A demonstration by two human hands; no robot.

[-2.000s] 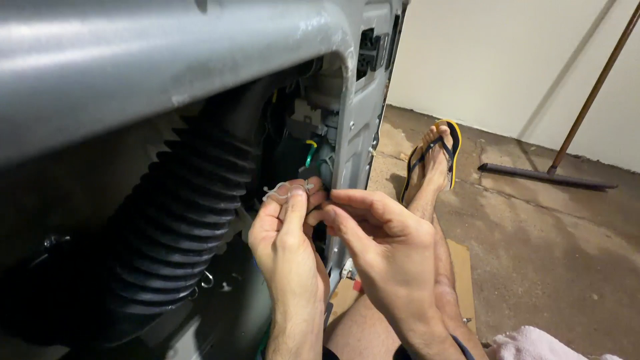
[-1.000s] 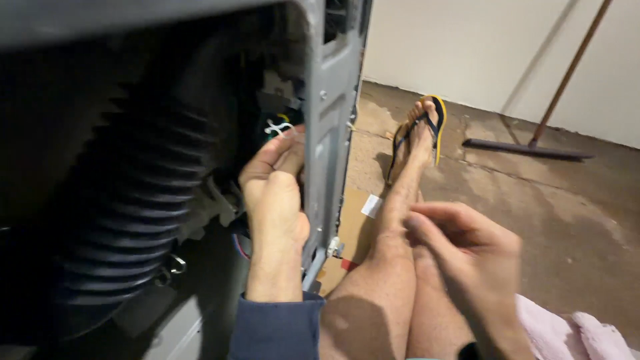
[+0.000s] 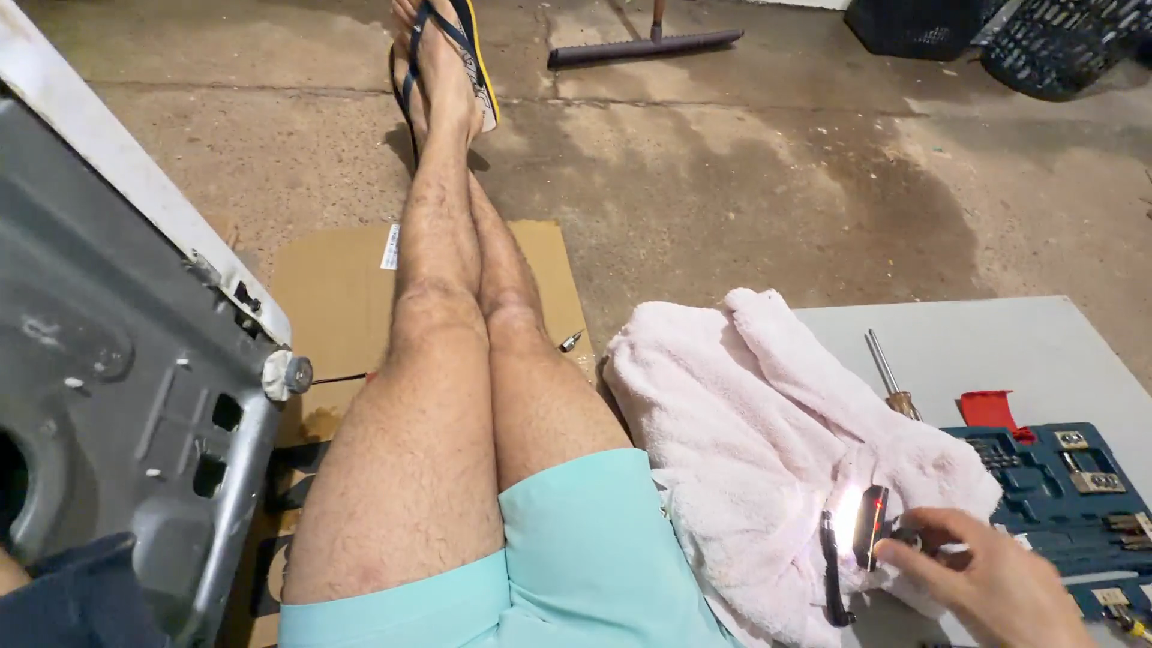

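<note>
My right hand (image 3: 981, 562) is at the lower right, with thumb and fingertips pinching a small lit lamp (image 3: 870, 529) above a pale pink towel (image 3: 747, 432). A black strap or band (image 3: 832, 567) lies beside the lamp. My left hand is out of view; only a dark blue sleeve (image 3: 81, 598) and a sliver of forearm show at the lower left, beside the grey metal panel (image 3: 117, 297) of an appliance. A round foot (image 3: 288, 375) sticks out from the panel's corner.
A screwdriver (image 3: 891, 378), a red piece (image 3: 993, 411) and a dark teal tool case (image 3: 1044, 477) lie on a grey board (image 3: 1008, 342). Cardboard (image 3: 333, 261) and a small metal bit (image 3: 571, 341) are by my legs. Farther off are a floor squeegee (image 3: 643, 49) and black baskets (image 3: 1048, 54).
My right hand has moved away from the appliance to the lamp at the towel. My left hand, earlier inside the appliance near a white looped piece, is out of view. The view has swung right and down.
</note>
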